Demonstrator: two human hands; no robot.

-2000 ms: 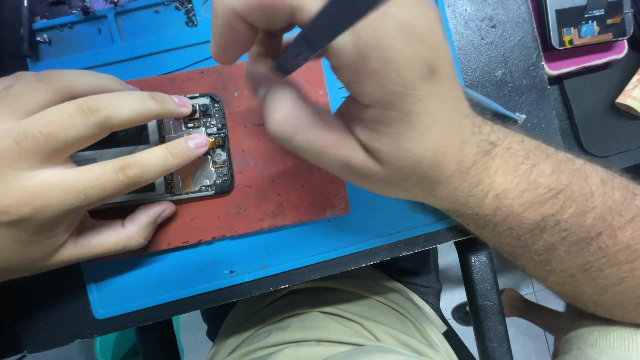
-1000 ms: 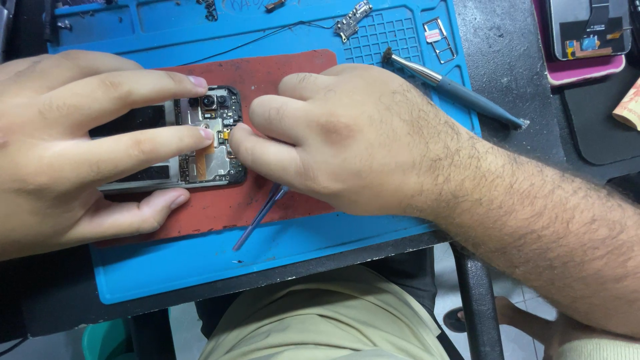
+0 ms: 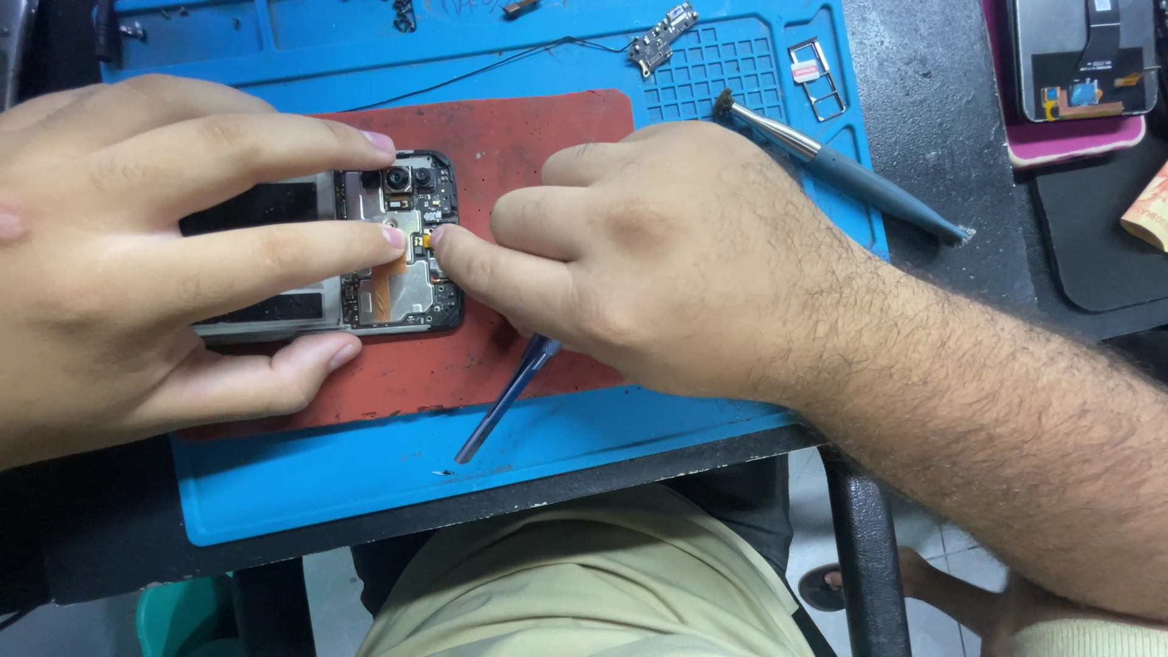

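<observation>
An opened smartphone (image 3: 401,292) lies on a red mat (image 3: 547,137), its circuit board, camera modules and metal shield showing. My left hand (image 3: 201,237) spreads over the phone, one fingertip near the cameras, another on the shield by an orange flex cable (image 3: 381,294), the thumb at the lower edge. My right hand (image 3: 630,246) is curled at the phone's right end, its index fingertip on a small yellow connector (image 3: 426,241). Dark blue tweezers or a similar slim tool (image 3: 505,401) lie partly under the right hand; whether its hidden fingers hold them is unclear.
A blue silicone work mat (image 3: 365,465) lies under the red one. Beyond my right hand are a blue-handled brush (image 3: 849,178), a SIM tray (image 3: 818,80) and a small circuit board (image 3: 662,41) with a thin black cable. A detached phone screen (image 3: 1086,59) lies at the upper right.
Two seconds ago my right hand was raised over the red mat with a dark tool. It has since come down to the phone's right end. My left hand remains on the phone.
</observation>
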